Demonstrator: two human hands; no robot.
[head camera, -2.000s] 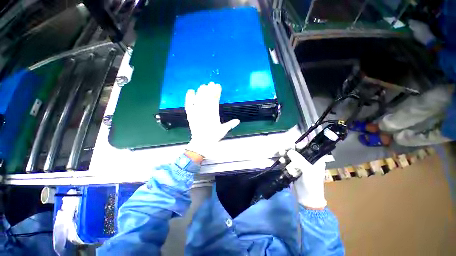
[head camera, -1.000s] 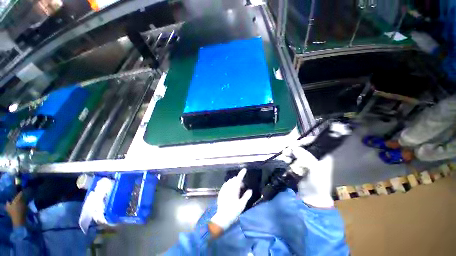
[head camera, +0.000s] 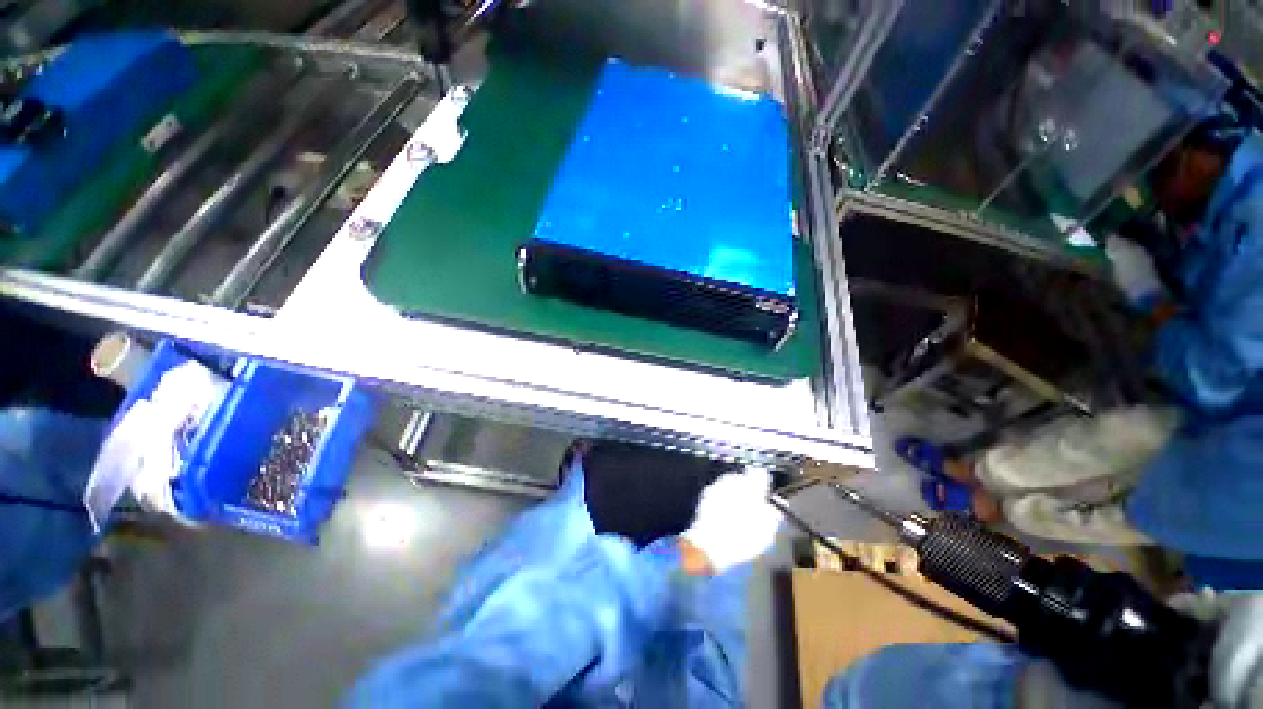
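Observation:
The blue enclosure (head camera: 672, 180) lies flat on the green mat (head camera: 457, 263), its black end panel (head camera: 651, 295) facing me. The electric screwdriver (head camera: 1053, 589) is at the lower right, its thin bit pointing up and left towards the conveyor's front corner. My right hand (head camera: 1237, 644), in a white glove and cut off by the right edge, is around the screwdriver's rear. My left hand (head camera: 734, 519), also white-gloved, is just below the conveyor's front edge, left of the bit. Its fingers look bunched and blurred; whether they hold anything is unclear.
The blue screw bin (head camera: 277, 450) with small screws hangs at the front edge, beside a crumpled white cloth (head camera: 153, 443). Conveyor rollers (head camera: 263, 249) and another blue unit (head camera: 83, 118) are at left. A person (head camera: 1219, 277) in blue is at right. Cardboard (head camera: 859, 637) is below.
The view has turned. My left hand left the enclosure's front, then moved towards the conveyor's front right corner. My right hand and the screwdriver have shifted to the lower right, bit now pointing up-left.

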